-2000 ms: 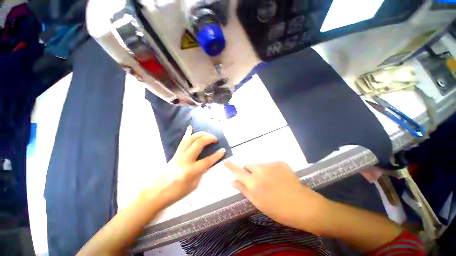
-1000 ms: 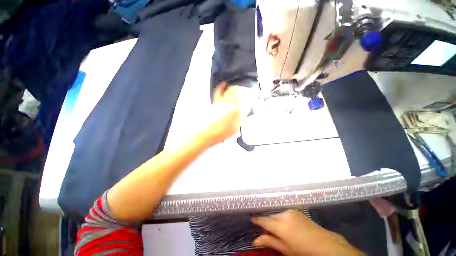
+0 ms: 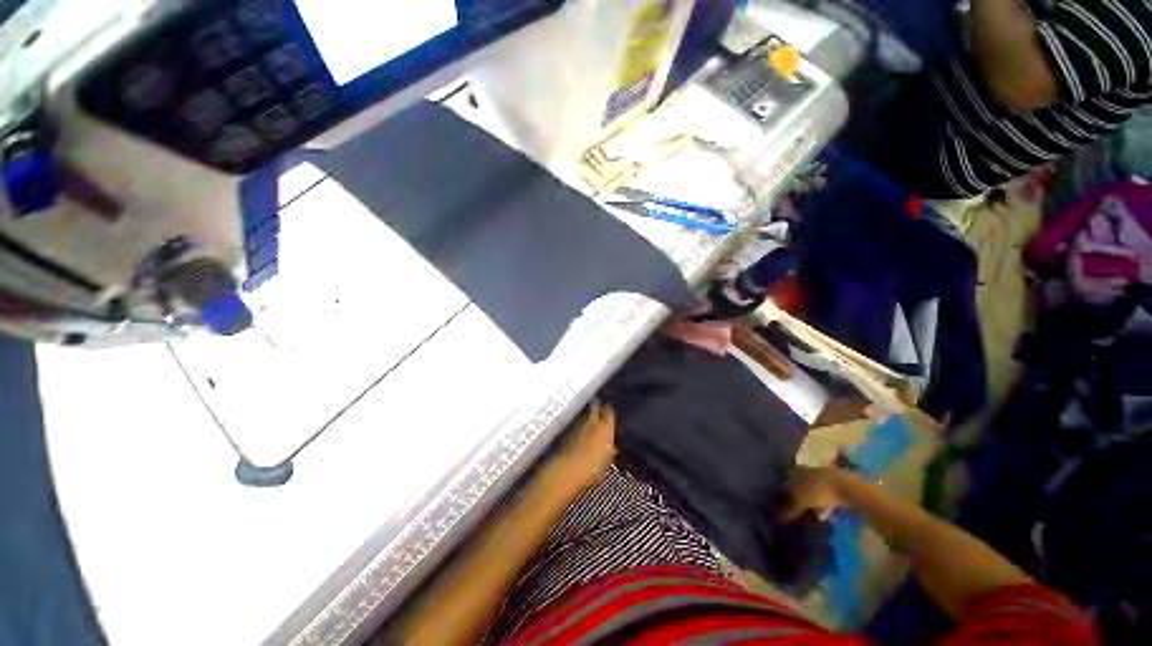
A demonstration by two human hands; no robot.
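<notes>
Dark lap pieces (image 3: 714,442) lie below the table edge, over the wearer's lap. My left hand (image 3: 591,442) is at their near left edge, close under the table's front edge; its fingertips are partly hidden, and whether it grips the cloth is unclear. My right hand (image 3: 815,490) is at their right side, fingers closed on the cloth's edge. A shaped dark panel (image 3: 493,234) with a curved end lies on the white table right of the needle area, its tip over the edge. The sewing machine head (image 3: 139,240) stands at the left.
The table-edge ruler (image 3: 468,486) runs along the front. Blue-handled snips (image 3: 676,212) lie beside pale strips (image 3: 632,154), near a grey tray (image 3: 771,86). A person in a striped top (image 3: 1055,76) is at the upper right. Dark cloth (image 3: 38,505) shows at the left rim.
The view has swung right. My left hand has left the needle area for the lap pieces. My right hand has moved right from the striped cloth to the far side of the lap pieces.
</notes>
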